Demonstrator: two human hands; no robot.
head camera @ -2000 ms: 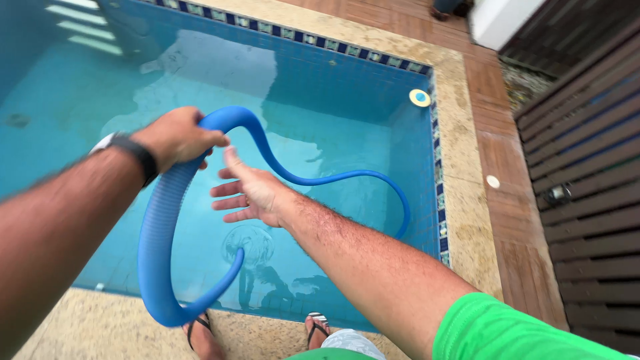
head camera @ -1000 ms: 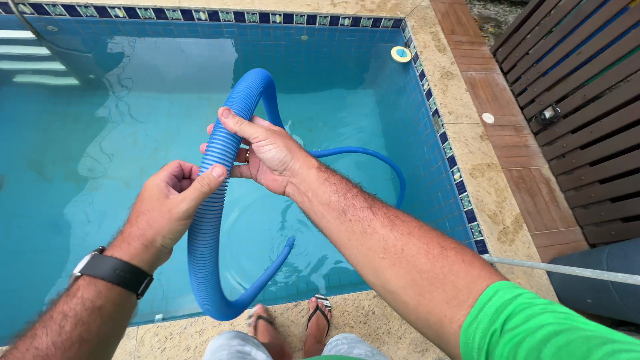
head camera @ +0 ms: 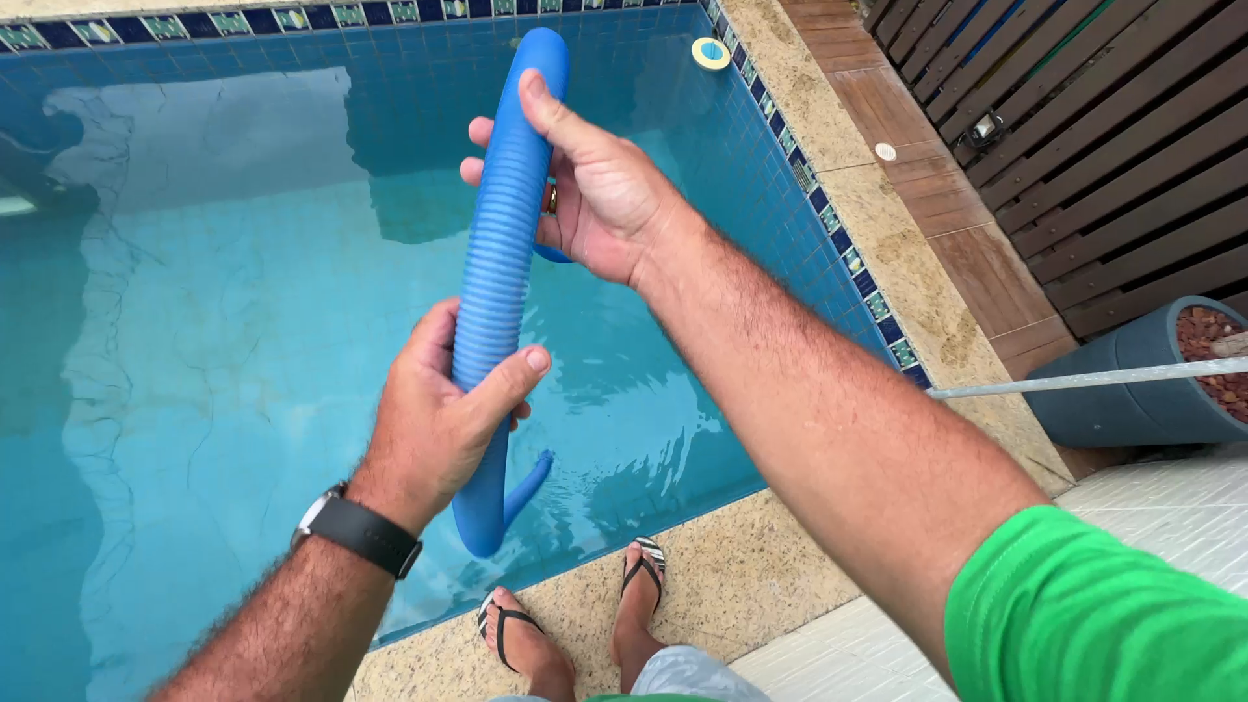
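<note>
A blue corrugated pool hose (head camera: 495, 263) is held up over the pool water, running slantwise between my two hands. My left hand (head camera: 444, 409), with a black-strapped watch at the wrist, grips its lower part, thumb across the front. Higher up, my right hand (head camera: 600, 190) holds the hose between the thumb in front and fingers behind; a ring shows on one finger. Below my left hand the hose bends sharply, and its thin end (head camera: 531, 485) points up and right near the water. Behind my right hand a small piece of blue hose shows; the rest is hidden.
A round floating dispenser (head camera: 711, 54) lies in the pool's far right corner. Stone coping (head camera: 877, 224) with patterned tiles borders the water. My feet in flip-flops (head camera: 639, 575) stand at the near edge. At right are a slatted wooden fence (head camera: 1102, 146), a grey planter (head camera: 1121, 390) and a metal pole (head camera: 1082, 377).
Two seconds ago my right hand was spread beside the hose; now it holds it. The hose stretch between my hands has become straighter and more upright. The view has shifted.
</note>
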